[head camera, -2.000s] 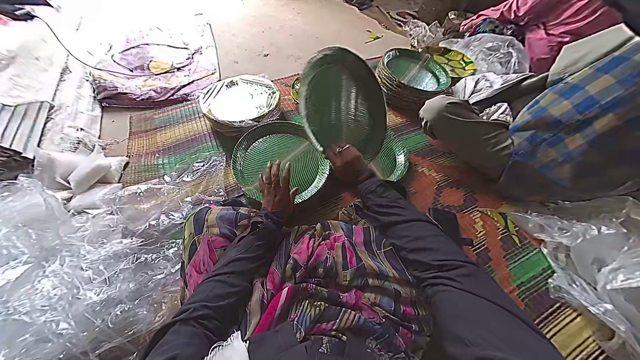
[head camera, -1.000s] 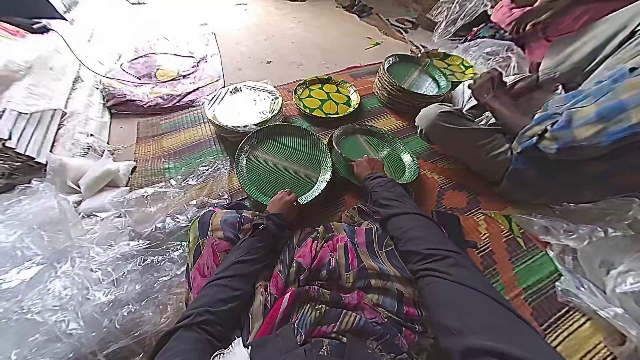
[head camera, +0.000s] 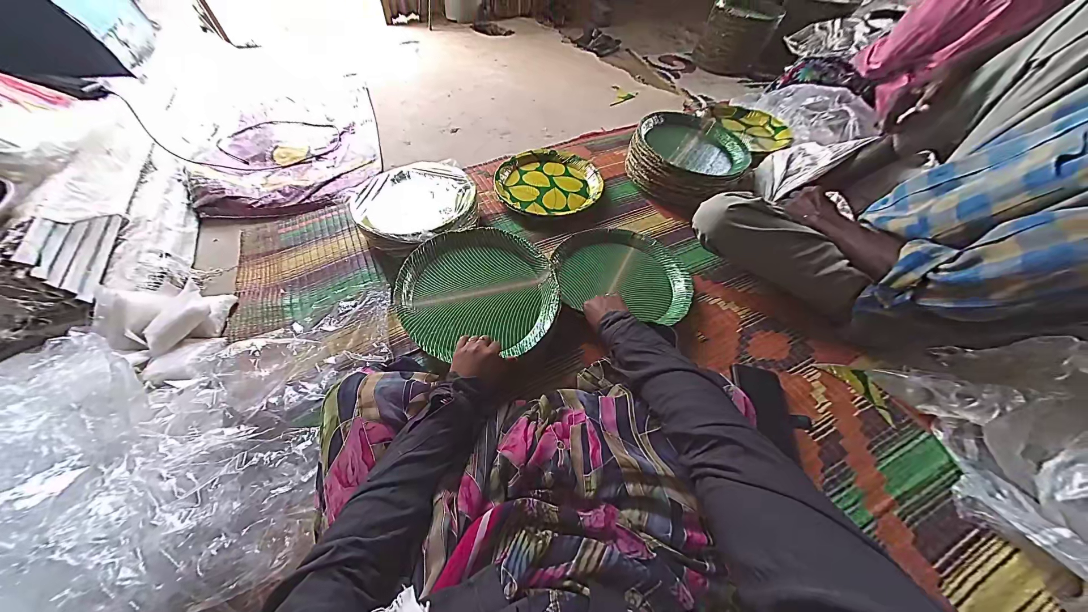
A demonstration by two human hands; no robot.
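Two round green plates with fine ribbed lines lie side by side in front of me. On the near rim of the left green plate (head camera: 480, 293), my left hand (head camera: 478, 357) has its fingers curled over the edge. My right hand (head camera: 603, 308) grips the near left edge of the right green plate (head camera: 633, 276); its fingertips are partly hidden. Behind them lie a stack of silvery plates (head camera: 414, 200) and a green plate with yellow leaf shapes (head camera: 548, 183). Farther right stands a stack of green-topped plates (head camera: 693, 149).
A striped woven mat (head camera: 297, 272) lies under the plates. Crumpled clear plastic (head camera: 170, 459) spreads at the left, with more plastic (head camera: 1020, 425) at the right. Another person (head camera: 977, 221) sits close by on the right, beside a second yellow-patterned plate (head camera: 755, 127).
Two seconds ago my right hand held a green plate raised and tilted; it is now down at the right green plate. The leaf-patterned plate behind, mostly hidden then, is in plain view.
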